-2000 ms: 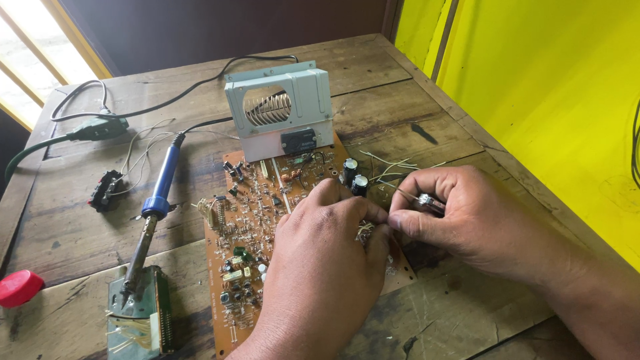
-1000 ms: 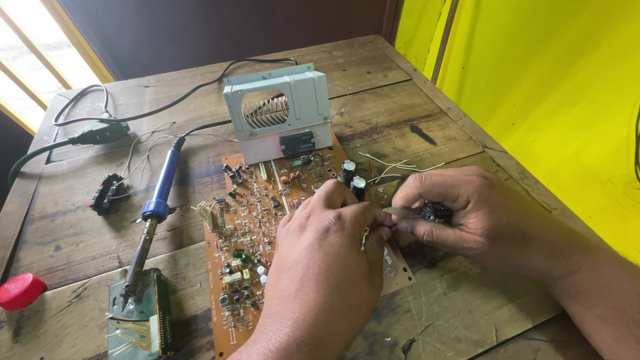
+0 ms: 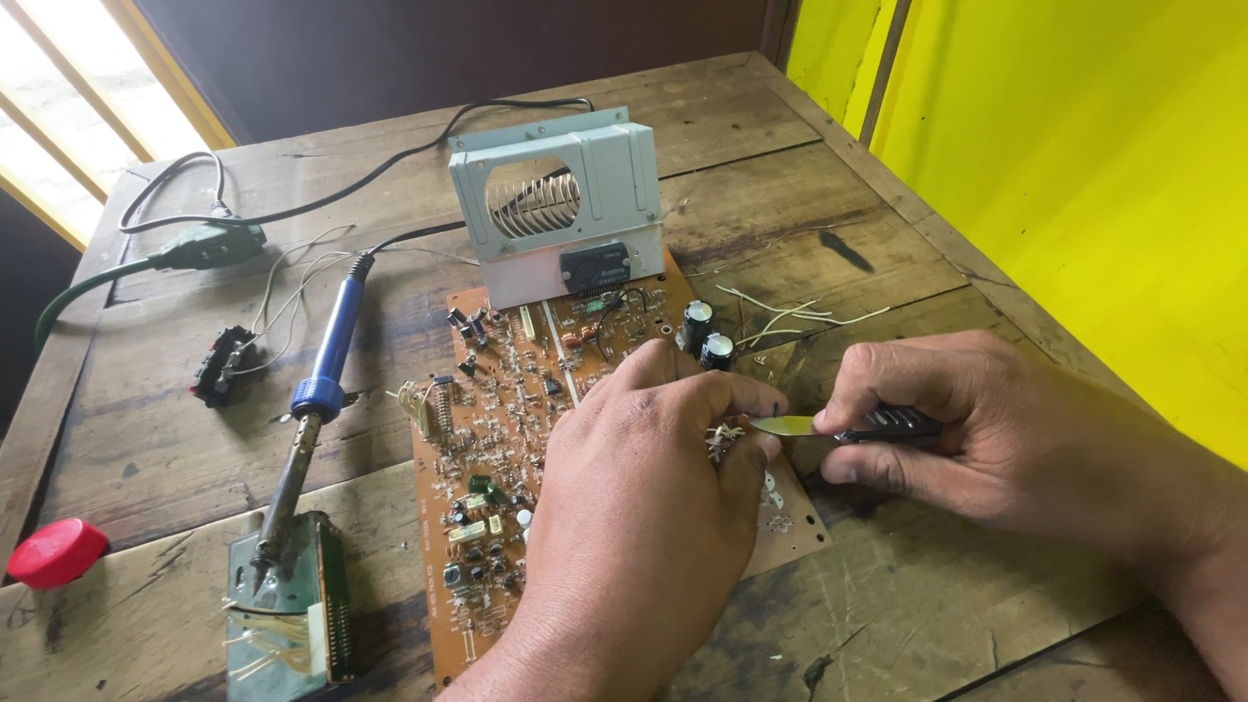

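My right hand (image 3: 926,429) grips a small knife (image 3: 785,426) by its black handle, the blade pointing left toward the fingertips of my left hand (image 3: 663,458). Thumb and forefinger of the left hand pinch a bundle of thin pale wires (image 3: 722,441) over the right part of a brown circuit board (image 3: 507,419). The left hand hides much of the board. Two capacitors (image 3: 718,351) stand just beyond its fingers. A pale metal heatsink bracket (image 3: 556,195) rises at the board's far end.
A blue-handled soldering iron (image 3: 336,322) rests its tip on a small green circuit board (image 3: 278,604) at the left. Nearby are a red cap (image 3: 57,553), a black connector (image 3: 224,366) with wires and a plugged power cord (image 3: 210,246). Loose wires (image 3: 809,314) lie beyond the right hand.
The right hand has moved right, away from the left fingertips, and the knife blade now shows between the hands. The left hand stays at the wires.
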